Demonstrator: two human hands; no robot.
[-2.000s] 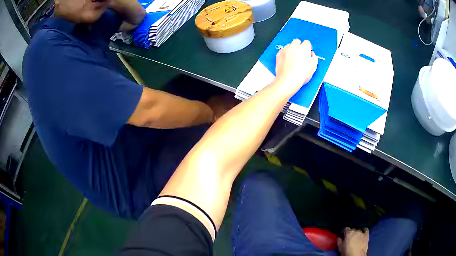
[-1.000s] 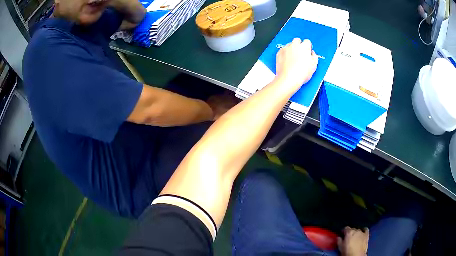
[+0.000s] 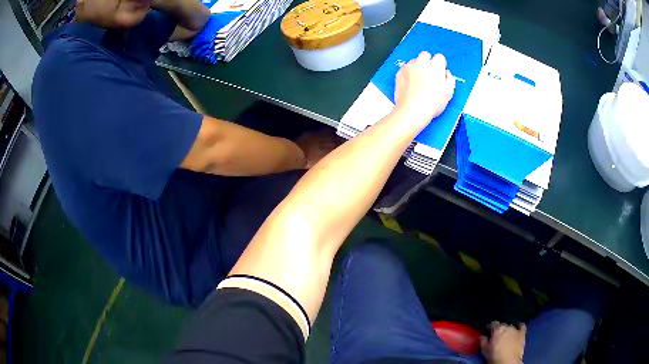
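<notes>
A stack of flat cartons, blue and white (image 3: 466, 57), lies on the bench and reaches its front edge. My left hand (image 3: 425, 84) rests on the blue panel of the top carton, fingers curled in a loose fist, gripping nothing visible. A second stack (image 3: 530, 92) lies against it on the right; its blue and white flaps stick out over the edge. My right hand (image 3: 504, 344) is low in the picture over my lap, small and partly cut off, its fingers bent; what is under them is hidden.
A person in a navy shirt (image 3: 114, 121) sits close on the left, beside another carton pile (image 3: 249, 28). A round unit with a wood-grain lid (image 3: 324, 28) stands on the bench (image 3: 285, 89). White tubs (image 3: 623, 142) are at the right. A red stool (image 3: 455, 337) shows below.
</notes>
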